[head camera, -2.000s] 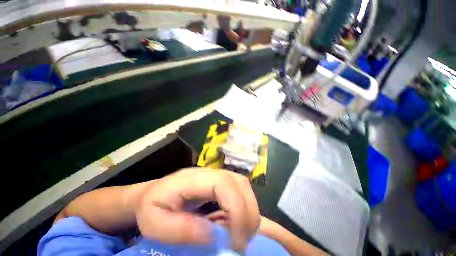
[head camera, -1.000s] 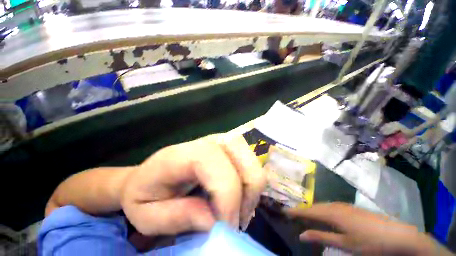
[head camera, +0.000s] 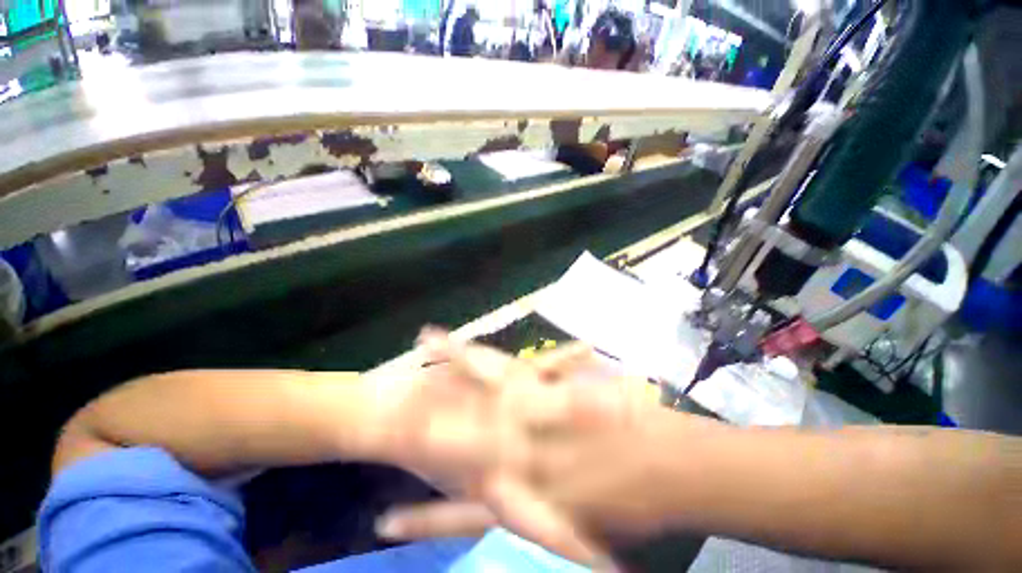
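Note:
My left hand (head camera: 431, 420) and my right hand (head camera: 583, 448) meet in front of my chest, blurred. They overlap, with fingers spread and crossing. No object shows in either hand. They cover most of the padded work rest; only bits of its yellow-black hazard tape (head camera: 540, 348) show above the fingers. The auto-feed screwdriver (head camera: 869, 151) hangs at the right, its dark green body tilted and its metal nose near the bench, beyond my right hand.
The dark green conveyor belt (head camera: 224, 338) runs behind my hands, with a cream chipped-paint rail beyond. White paper (head camera: 616, 304) lies behind the rest. The white screw feeder (head camera: 885, 280) stands at the right. A textured sheet is at the bottom right. A person's head (head camera: 611, 40) shows far back.
The right hand has come in from the right to overlap the left. The left hand's bent fingers have spread. The view has shifted, and more of the screwdriver shows.

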